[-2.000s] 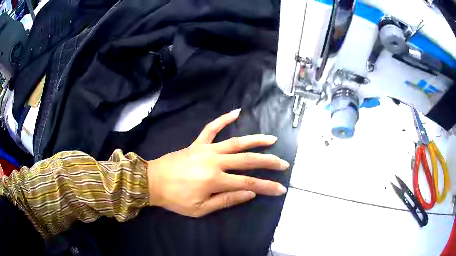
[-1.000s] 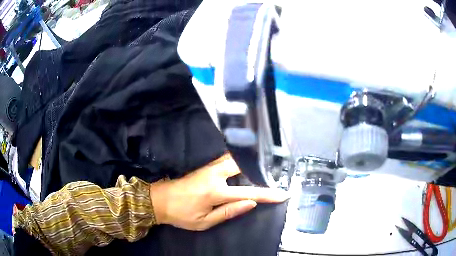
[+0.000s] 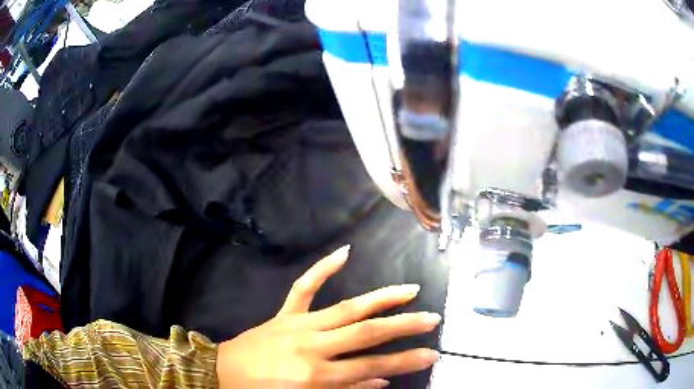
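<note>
Smooth black lining (image 3: 289, 175) lies spread over the machine table, its straight right edge running under the needle area of the white sewing machine head (image 3: 502, 121). My left hand (image 3: 327, 342) lies flat on the lining, palm down, fingers spread and pointing right, fingertips near the cloth edge. It is cut off by the bottom edge of the picture. The presser foot area is partly hidden behind the machine's dark curved guard (image 3: 426, 114). Darker shell fabric with thin pale lines (image 3: 87, 144) shows at the far left. My right hand is not in view.
Black thread snips (image 3: 641, 346) and scissors with red and yellow handles (image 3: 667, 300) lie on the white table (image 3: 533, 334) at the right. Grey ribbed knobs (image 3: 592, 158) stick out from the machine. A red object (image 3: 36, 310) and a blue one (image 3: 23, 281) are at the left edge.
The machine head appears slightly higher and further right than a second ago. My left hand sits lower in view, its fingers now spread and visible. The lining is smoother beside the needle area.
</note>
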